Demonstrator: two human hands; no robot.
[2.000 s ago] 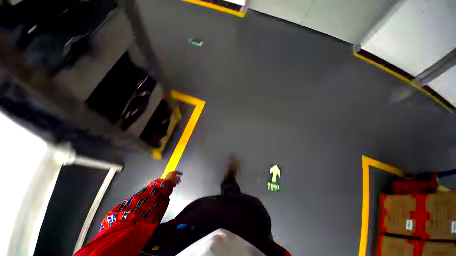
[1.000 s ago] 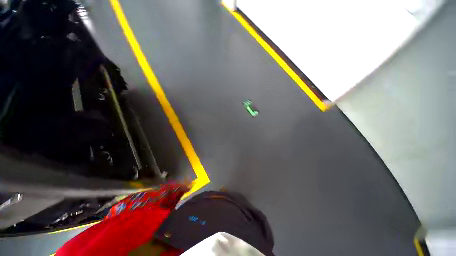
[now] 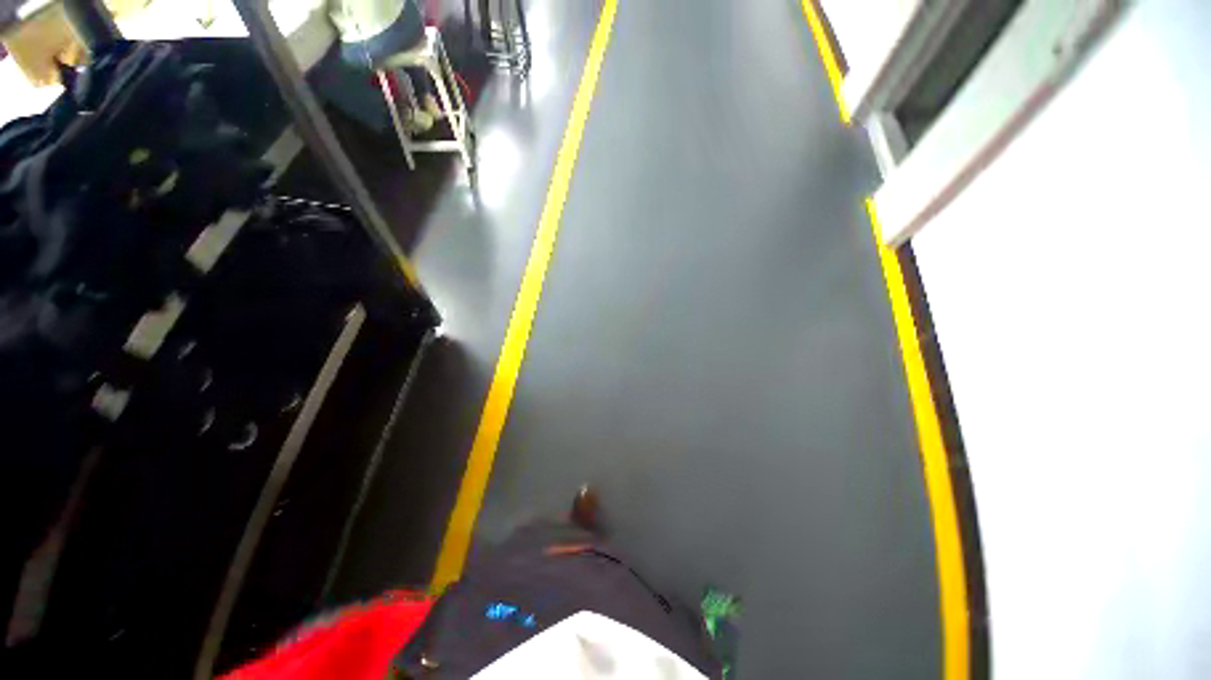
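Neither of my hands shows in the head view. A red sleeve [image 3: 339, 640] is at the bottom left, blurred. My dark apron [image 3: 545, 598] with small blue lettering is at the bottom centre. A small brown shape, perhaps a shoe tip [image 3: 586, 506], shows just beyond it. Nearest on the left is a tall black covered rack [image 3: 173, 332] with metal bars and a dark, shiny wrap or load.
Yellow lane lines [image 3: 531, 286] run ahead on the grey floor [image 3: 717, 292]. A white wall [image 3: 1076, 399] with a door frame [image 3: 983, 120] is on the right. A seated person [image 3: 372, 27] on a white stool [image 3: 432, 100] is at the upper left. A green floor marker [image 3: 719, 608] lies near my apron.
The view has turned and moved along the lane. The rack now fills the left side, and the stool and seated person have come into view. The patterned sleeve cover has dropped out of view.
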